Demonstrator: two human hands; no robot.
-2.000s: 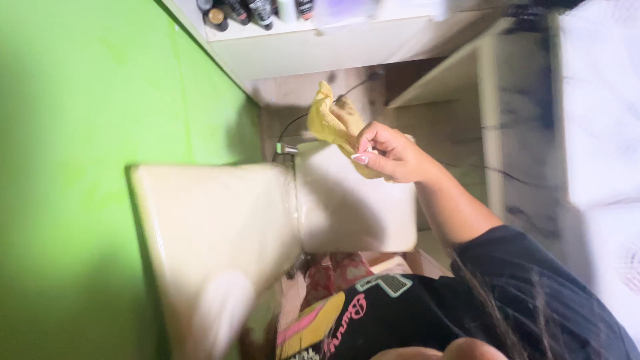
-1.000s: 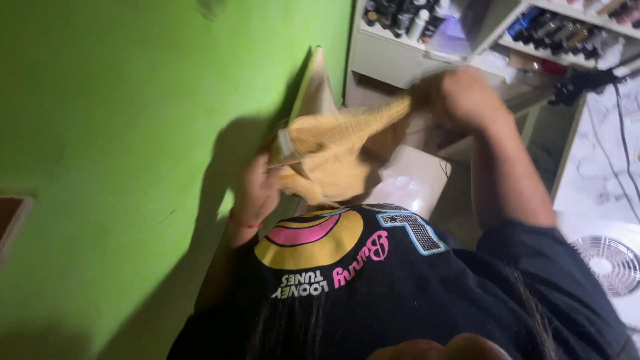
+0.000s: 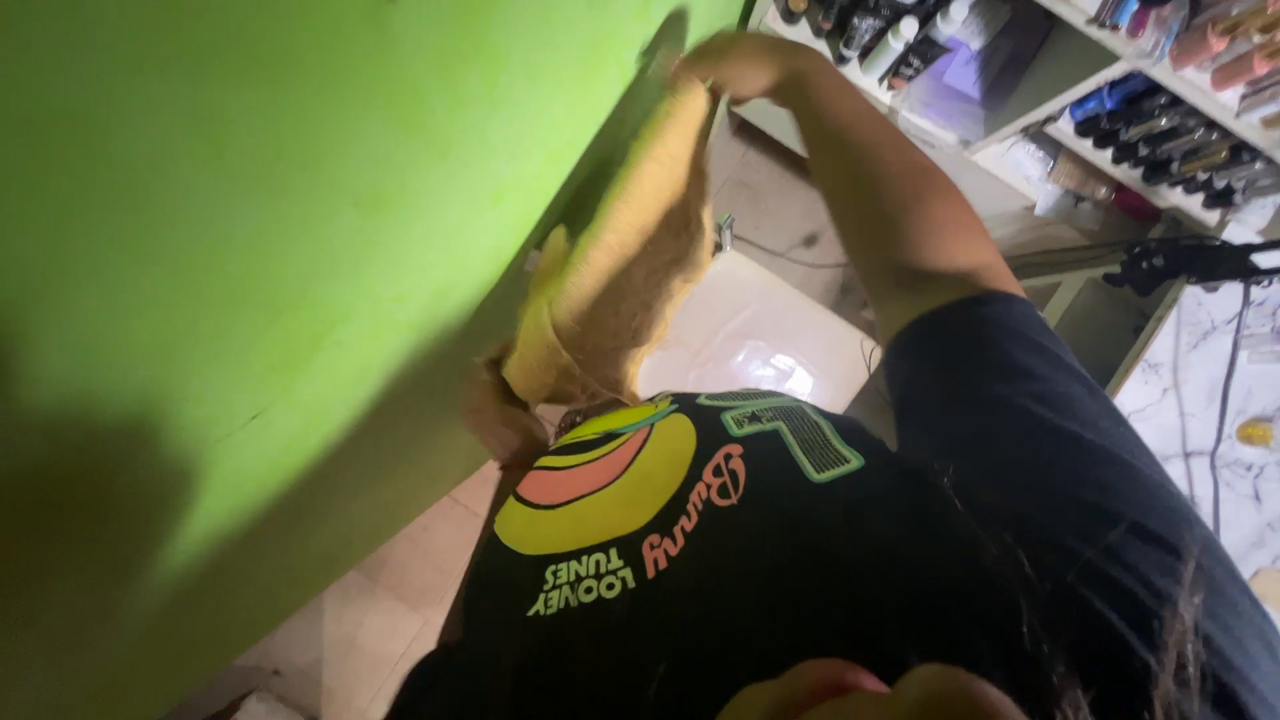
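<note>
A yellow cloth [image 3: 640,240] hangs stretched between both hands, close to the green wall. At its upper end my right hand [image 3: 745,68] grips it, the arm raised and reaching forward. The lower end is held by my left hand [image 3: 505,410], which is blurred and partly in shadow beside my shirt. Behind the cloth is the pale seat of a chair [image 3: 760,330], shiny in the light; the chair's backrest is mostly hidden by the cloth.
The green wall [image 3: 250,200] runs along the left. White shelves [image 3: 1060,110] with bottles and cosmetic-like containers stand at the upper right. Cables [image 3: 1090,255] and a marble-patterned surface [image 3: 1190,390] lie at the right. Floor tiles [image 3: 375,600] show at the lower left.
My right hand has moved left toward the wall, raising its end of the cloth. Two seconds ago only my right hand was seen holding the cloth, above the chair. The view has turned.
</note>
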